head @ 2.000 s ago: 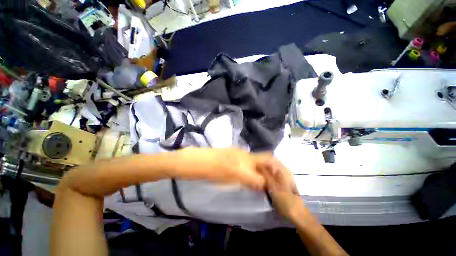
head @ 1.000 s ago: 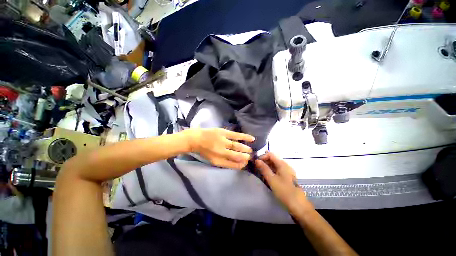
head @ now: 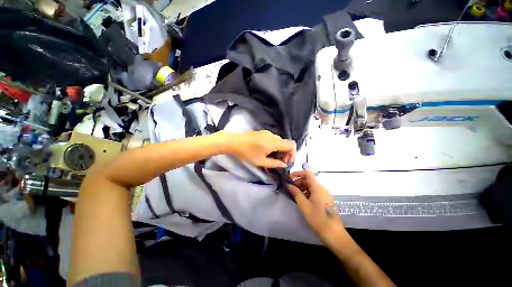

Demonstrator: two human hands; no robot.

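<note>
The garment (head: 269, 89) lies heaped left of the needle area, dark charcoal at the back. Its pale grey wrong side (head: 247, 204), crossed by dark strips (head: 210, 193), spreads toward the front edge. My left hand (head: 261, 150) is bent over a dark folded edge (head: 285, 182), pinching it between thumb and fingers. My right hand (head: 311, 202) pinches the same edge just to the right and nearer me. The hands are close together, in front and left of the presser foot area of the white sewing machine (head: 415, 84). The exact fold is small and partly hidden by fingers.
A printed measuring strip (head: 404, 208) runs along the table's front edge, with a black pad (head: 499, 196) at its right end. An older cream-yellow machine (head: 84, 154) and scraps stand at left. Dark navy cloth (head: 224, 28) lies behind.
My hands came apart from their overlap. Since the middle frame, my left hand has curled its fingers down onto the dark edge beside my right hand. The view has shifted.
</note>
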